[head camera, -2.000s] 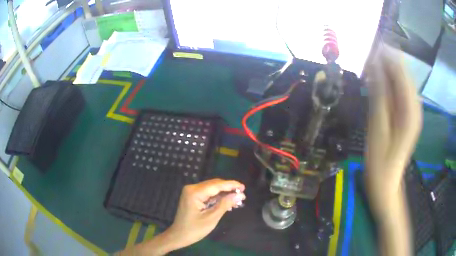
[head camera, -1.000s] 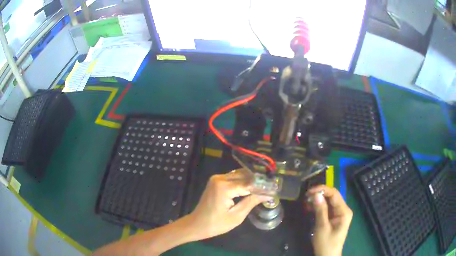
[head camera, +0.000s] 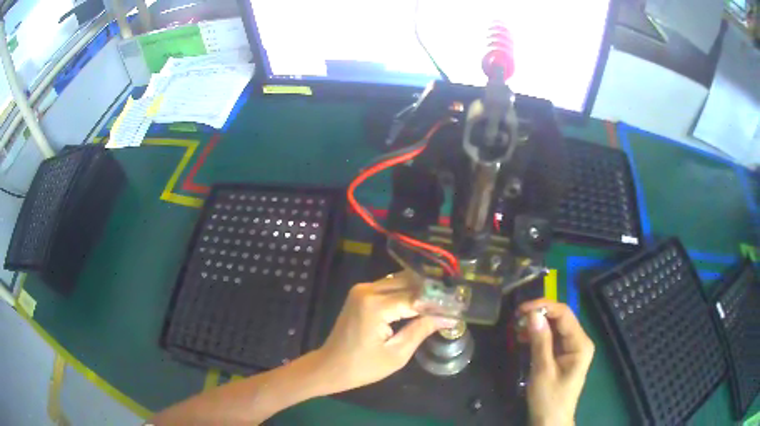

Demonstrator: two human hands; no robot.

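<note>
The black test fixture (head camera: 487, 200) stands upright with its red ribbed grip (head camera: 498, 54) on top. My left hand (head camera: 375, 329) is at the fixture head, left of centre. Its thumb and finger tips meet just above the round silvery stepped seat (head camera: 444, 356); whether they hold a piece is hidden. My right hand (head camera: 560, 358) is right of the seat, with a tiny silvery component (head camera: 540, 314) pinched at its fingertips. The black component tray (head camera: 242, 320) lies left of the fixture, with pale dots in its upper pockets.
Black pocketed side trays (head camera: 662, 333) lie at the right, another tray (head camera: 596, 195) behind the fixture's right side. Stacked black trays (head camera: 62, 216) stand far left. A white-lit monitor (head camera: 375, 50) and papers (head camera: 196, 91) are at the back. Red leads (head camera: 360, 200) loop left of the fixture.
My left hand has moved right from beside the tray to the fixture seat. My right hand has come down from the raised position to beside the seat. Over the last second both barely moved.
</note>
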